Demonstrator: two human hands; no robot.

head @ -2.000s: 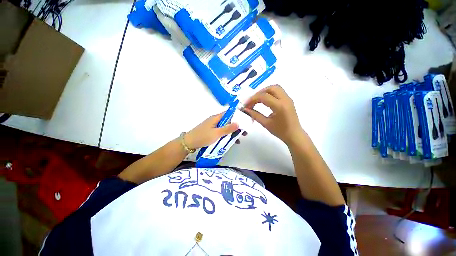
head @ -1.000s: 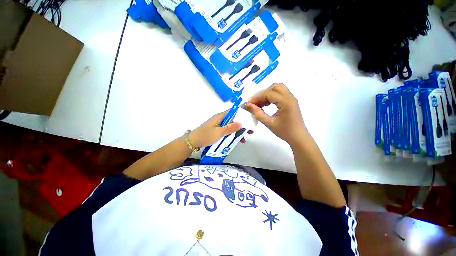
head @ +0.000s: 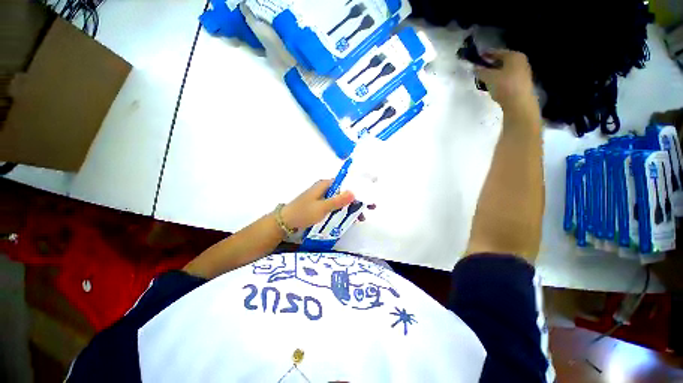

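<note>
My left hand holds a slim blue-and-white retail box near the table's front edge, with the box's upper end pointing away from me. The thumb lies across its white face. My right hand is stretched out to the near left side of the black cable pile. Its fingertips are at a short black cable end; blur hides whether they grip it.
A loose stack of flat blue-and-white boxes lies at the far middle. A row of filled boxes stands at the right. An open brown carton is at the left, with thin cables beyond it. A seam crosses the white table.
My right hand has left the box's upper end and reached away and right to the black cable pile. My left hand still holds the box in nearly the same place.
</note>
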